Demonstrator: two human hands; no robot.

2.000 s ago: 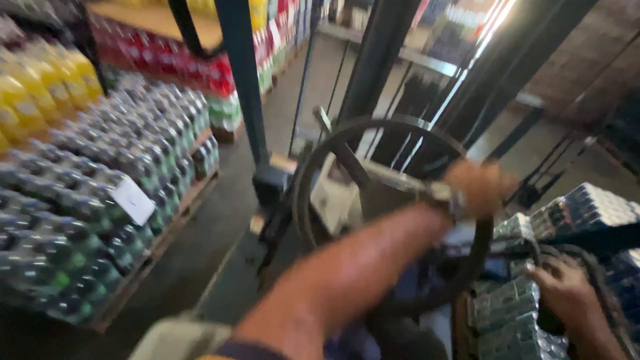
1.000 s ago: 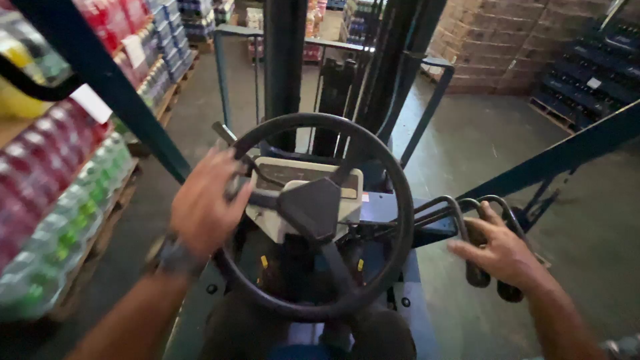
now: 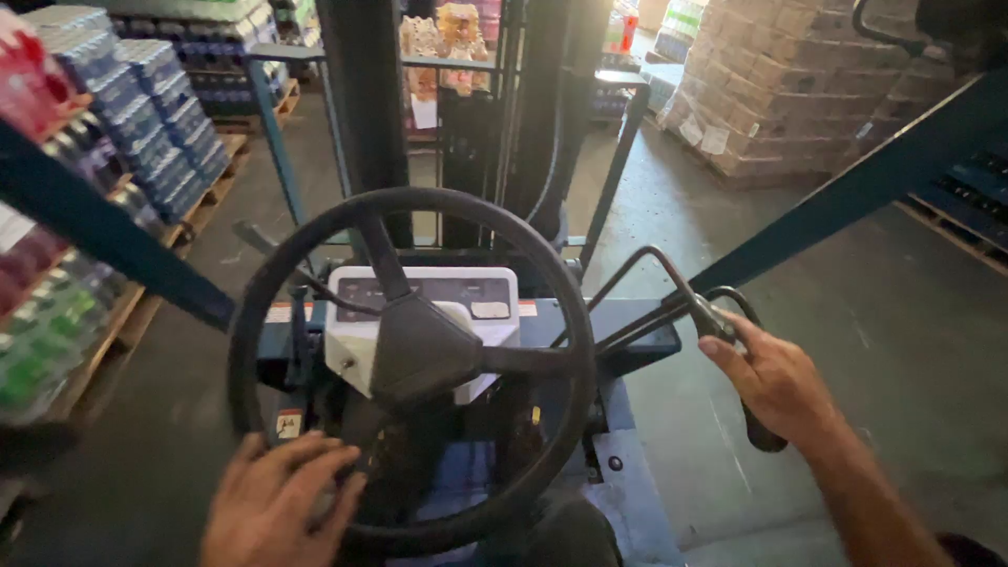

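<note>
A black forklift steering wheel (image 3: 579, 339) fills the middle of the view, in front of a pale instrument panel (image 3: 421, 291). On the wheel's lower left rests my left hand (image 3: 279, 500), its fingers curled over a knob that is mostly hidden. My right hand (image 3: 768, 374) grips the black handle of a bent control lever (image 3: 669, 272) to the right of the wheel. A second lever (image 3: 760, 433) with a black handle stands beside that hand, partly behind it. Beyond the panel rises the dark forklift mast (image 3: 366, 118).
Pallets of wrapped bottles (image 3: 47, 339) and blue packs (image 3: 150, 118) line the left side. Wrapped brown cartons (image 3: 772, 94) are stacked at the back right, with a dark loaded pallet (image 3: 965, 213) at the right edge. Orange-toned goods (image 3: 457, 39) show through the mast.
My left hand has moved from the wheel's upper left to its lower left. My right hand stays at the levers. The view has swung, with the brown cartons now larger at the right.
</note>
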